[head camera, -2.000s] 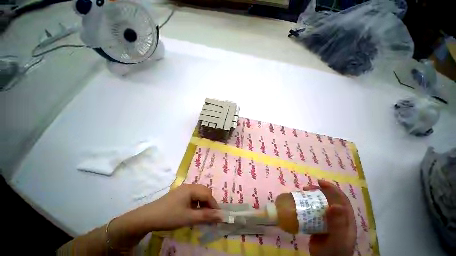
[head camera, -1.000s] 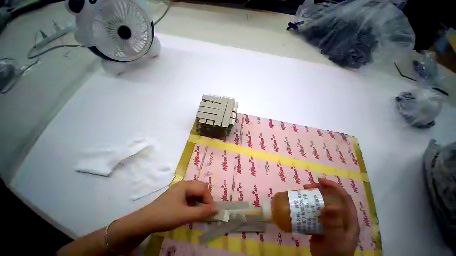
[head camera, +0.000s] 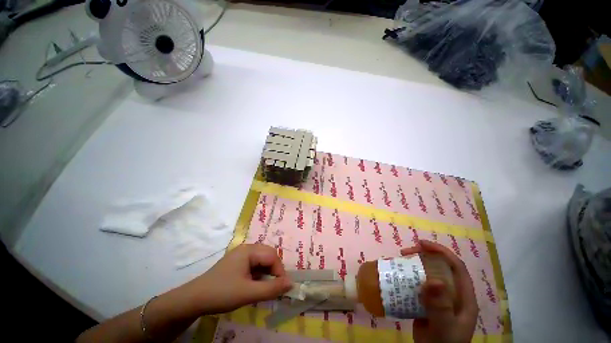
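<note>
My right hand holds a glue bottle with amber liquid and a white printed label. The bottle lies sideways, its pale nozzle pointing left towards my left hand. My left hand pinches a small grey-beige fabric piece between thumb and fingers, at the nozzle's tip. Loose grey fabric strips lie overlapping on the pink printed board below the hands. A block-shaped stack of short grey-beige tabs stands at the board's far left corner.
Crumpled white cloth lies left of the board. A white fan stands at the back left. A clear bag of dark pieces lies at the back right, a smaller bag at the right. A dark bundle is at the right edge.
The bottle has moved a little to the left, closer to my left hand. My left hand still pinches the fabric piece. The whole view has shifted slightly.
</note>
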